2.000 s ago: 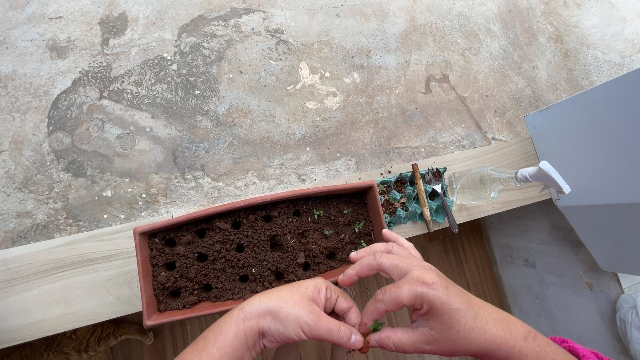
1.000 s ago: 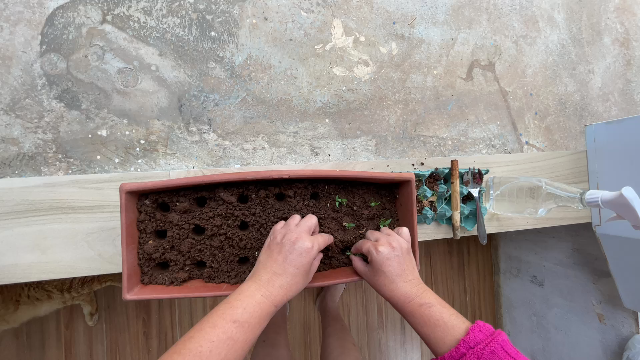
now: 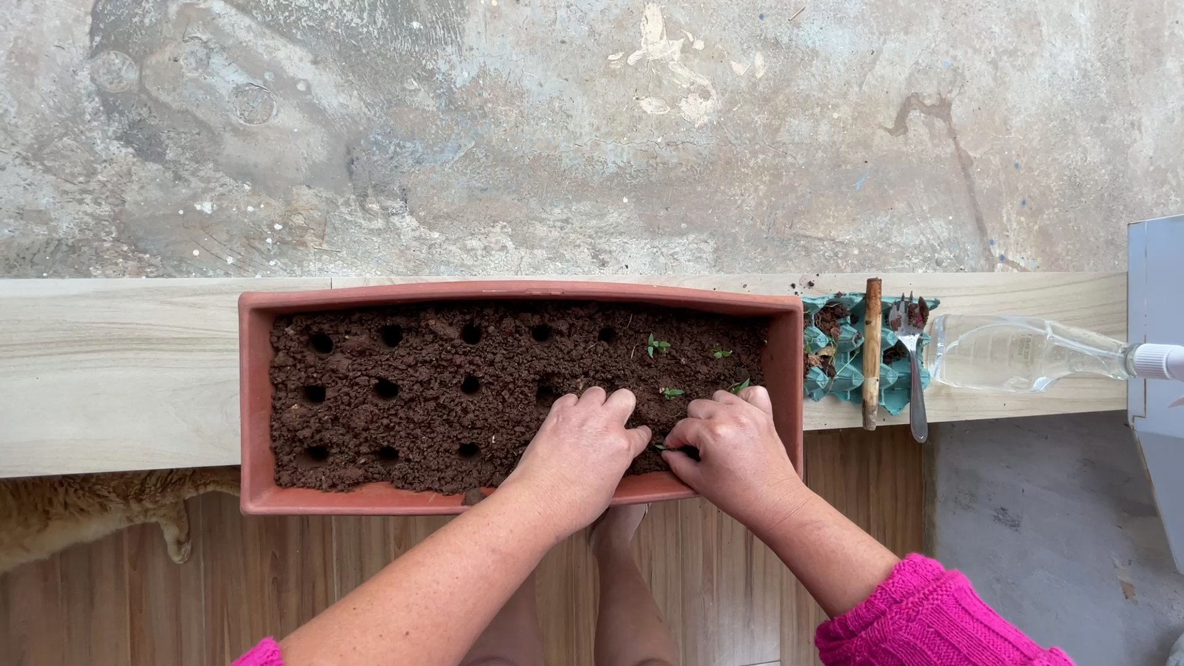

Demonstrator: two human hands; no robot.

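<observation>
A terracotta-coloured rectangular planter (image 3: pixel 520 292) holds dark soil (image 3: pixel 427 361) with rows of round holes over its left and middle parts. Several small green seedlings (image 3: pixel 671 393) stand in the soil toward the right end. My right hand (image 3: pixel 735 444) is low over the soil there, thumb and fingertips closed around a seedling (image 3: pixel 660 448) whose leaf tip shows beside them; its stem is hidden. My left hand (image 3: pixel 587 449) rests on the soil just to the left, fingers bent, with nothing visible in it.
Right of the planter, a green egg carton (image 3: pixel 844 370) with soil bits carries a wooden stick (image 3: pixel 872 356) and a soiled fork (image 3: pixel 912 370). A clear spray bottle (image 3: pixel 1022 353) lies beside it on the pale board (image 3: pixel 111 370). An orange cat (image 3: pixel 102 509) lies below at left.
Two seconds ago both hands were together in front of the planter, with a seedling between the fingers. They moved onto the soil, and the right hand has since shifted slightly toward the planter's near side.
</observation>
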